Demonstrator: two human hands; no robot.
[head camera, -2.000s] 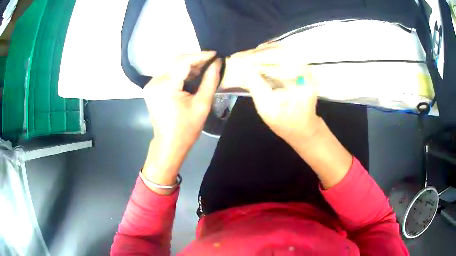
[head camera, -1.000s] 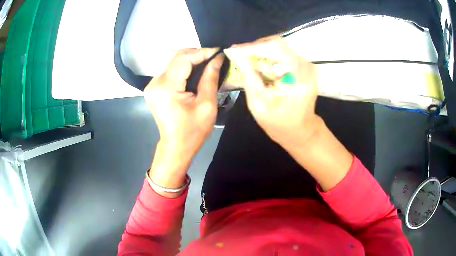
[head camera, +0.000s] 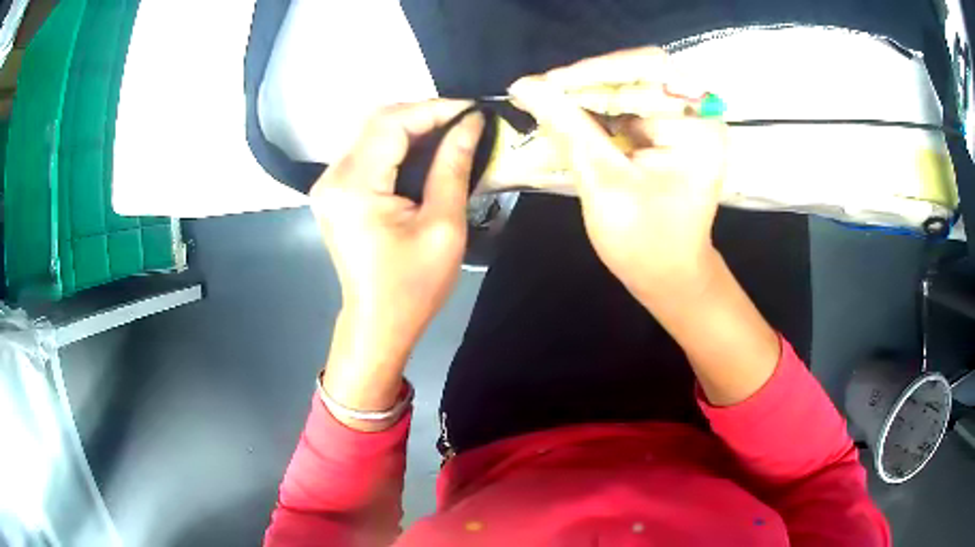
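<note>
The black fabric item (head camera: 513, 43) lies across the white-covered table, with a zip line (head camera: 791, 29) along its edge at the right. My left hand (head camera: 401, 203) pinches a folded dark strap end (head camera: 422, 160) between thumb and fingertips near the table's front edge. My right hand (head camera: 641, 160) is just to the right of it, fingers closed around a small tool with a green end (head camera: 711, 105). A thin pale tip shows at its fingertips, close to the strap end. The rest of the tool is hidden in the hand.
A green crate (head camera: 96, 160) stands at the left, above a grey ledge (head camera: 128, 313). A round wastebasket (head camera: 912, 430) is at the lower right. A black ring (head camera: 935, 225) and blue cord are at the table's right front corner. The white table cover (head camera: 192, 118) shows at left.
My right hand has moved right and slightly up, away from my left fingertips, showing the thin tip. My left hand keeps its pinch on the strap end.
</note>
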